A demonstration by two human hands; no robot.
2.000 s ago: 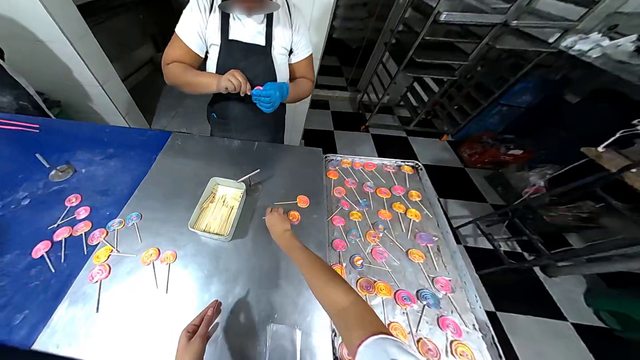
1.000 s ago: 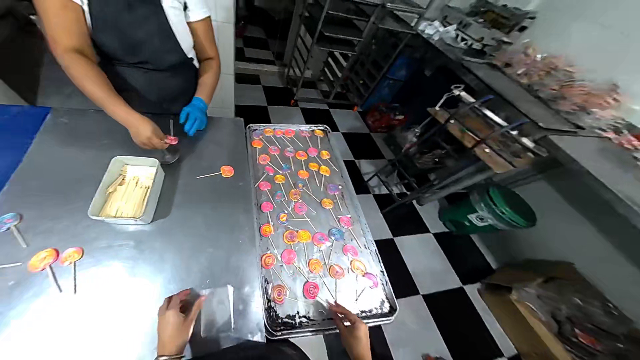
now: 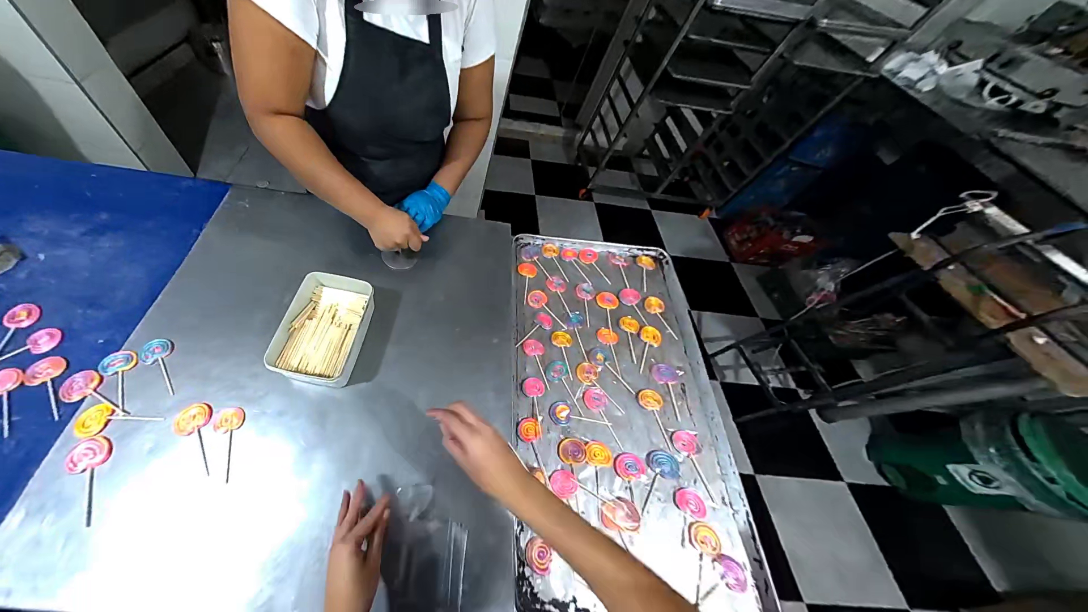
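My left hand (image 3: 359, 540) is at the table's near side, beside some clear plastic wrappers (image 3: 433, 557), its fingers slightly apart; whether it touches them I cannot tell. My right hand (image 3: 476, 450) is above the metal table (image 3: 442, 340), near the tray's left edge, with nothing visible in its fingers. Its forearm crosses the tray. Rows of swirled lollipops on sticks (image 3: 629, 466) lie on the metal tray (image 3: 722, 408). A pale rectangular tub (image 3: 361, 344) of wooden sticks (image 3: 323, 333) stands farther back. Two orange-pink lollipops (image 3: 194, 419) lie left of my hands.
Across the table a person in a dark apron (image 3: 387, 93) has both hands together, one in a blue glove (image 3: 425, 206). More lollipops (image 3: 87, 455) lie at the left, some on a blue surface (image 3: 93, 229). Metal racks (image 3: 680, 93) and a green bucket (image 3: 926, 463) are at the right.
My right hand has moved from the tray's near edge to over the table. The orange lollipop between tub and tray is gone from the table. The view has swung left since one second ago.
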